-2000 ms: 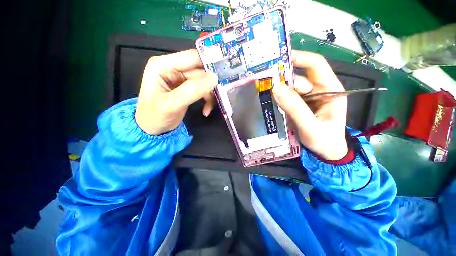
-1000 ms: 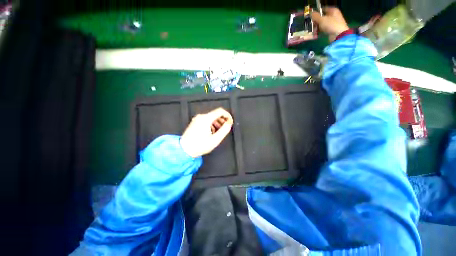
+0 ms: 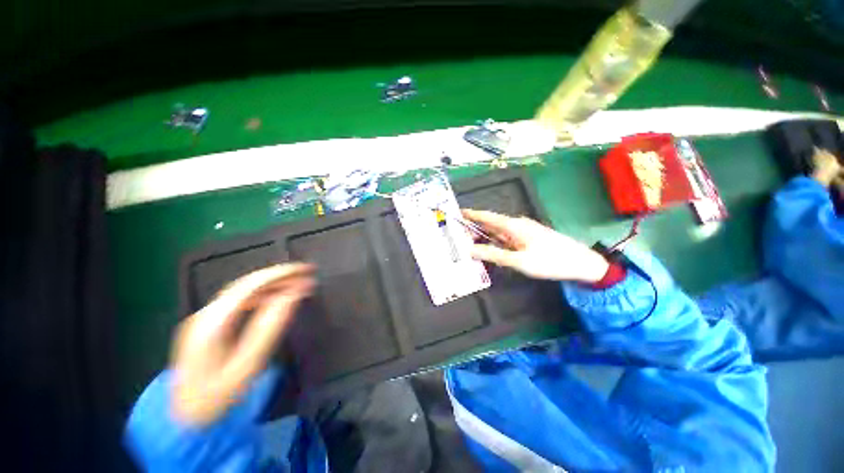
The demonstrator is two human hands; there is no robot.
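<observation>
A pale, pink-rimmed phone mid-frame lies tilted over the middle of the black foam tray. A small orange flex shows in its upper part; no blue board shows in it. My right hand holds its right edge, with thin dark tweezers among the fingers. Whether the phone touches the tray is unclear. My left hand is motion-blurred over the tray's left part, away from the phone, fingers extended, with nothing visible in it.
Blue-white boards lie beyond the tray. A dark module is on the white strip, near a yellowish wrapped post. A red parts bin stands right, beside another red-rimmed piece. Another person's sleeve is far right; tall black stack left.
The phone with the blue board left both hands. My right hand reached far forward right with a phone, then came back over the tray holding a pale phone frame. My left hand moved left.
</observation>
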